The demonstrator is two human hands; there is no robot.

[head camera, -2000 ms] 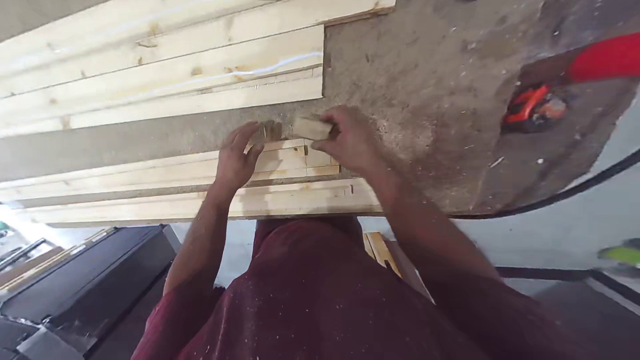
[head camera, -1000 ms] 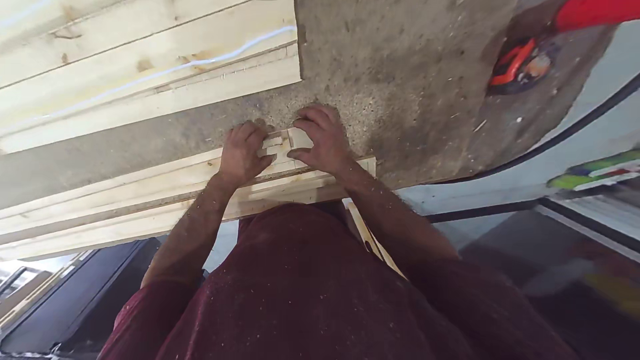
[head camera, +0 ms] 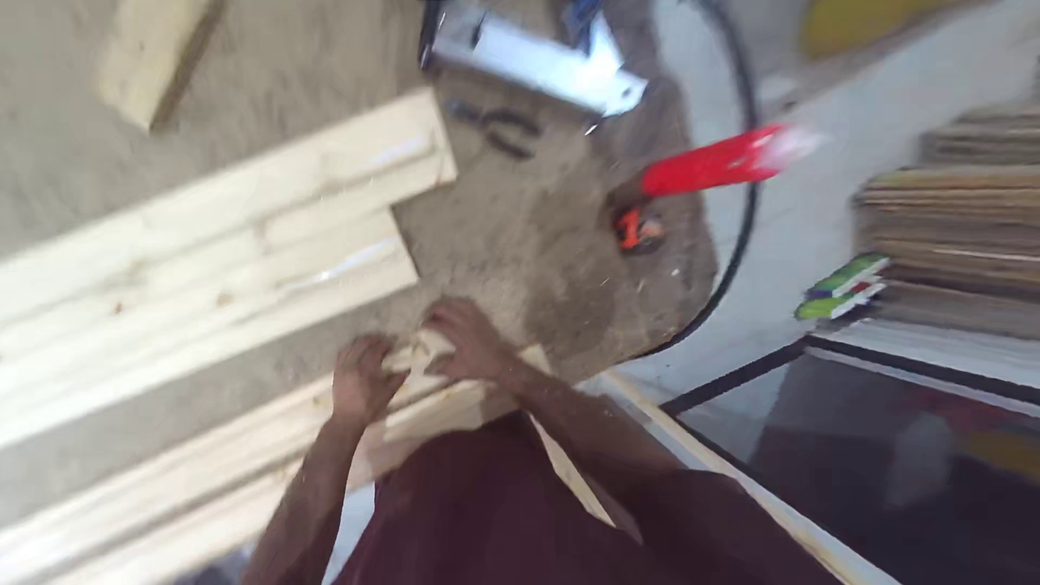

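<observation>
My left hand (head camera: pixel 366 380) grips the end region of a pale wooden board (head camera: pixel 268 422) at the near edge of the workbench. Close to its right, my right hand (head camera: pixel 470 341) has thumb and fingers around a small wood block (head camera: pixel 435 345), which lies against the board's end. Beneath my right forearm another near board (head camera: pixel 455 404) reaches a little further right. The view is blurred, so the exact contact between block and board cannot be made out.
Longer boards (head camera: pixel 203 236) lie beyond my hands. Pliers (head camera: pixel 496 128), a metal tool (head camera: pixel 536 61), a red tube (head camera: pixel 715 162) and an orange-and-black tape measure (head camera: pixel 639 230) are further right and back. A dark hose (head camera: pixel 743 219) curves past the bench's right edge.
Two seconds ago my hands were more apart, with the block in my right hand; now the block is down at the boards between them. The view has swung to the right.
</observation>
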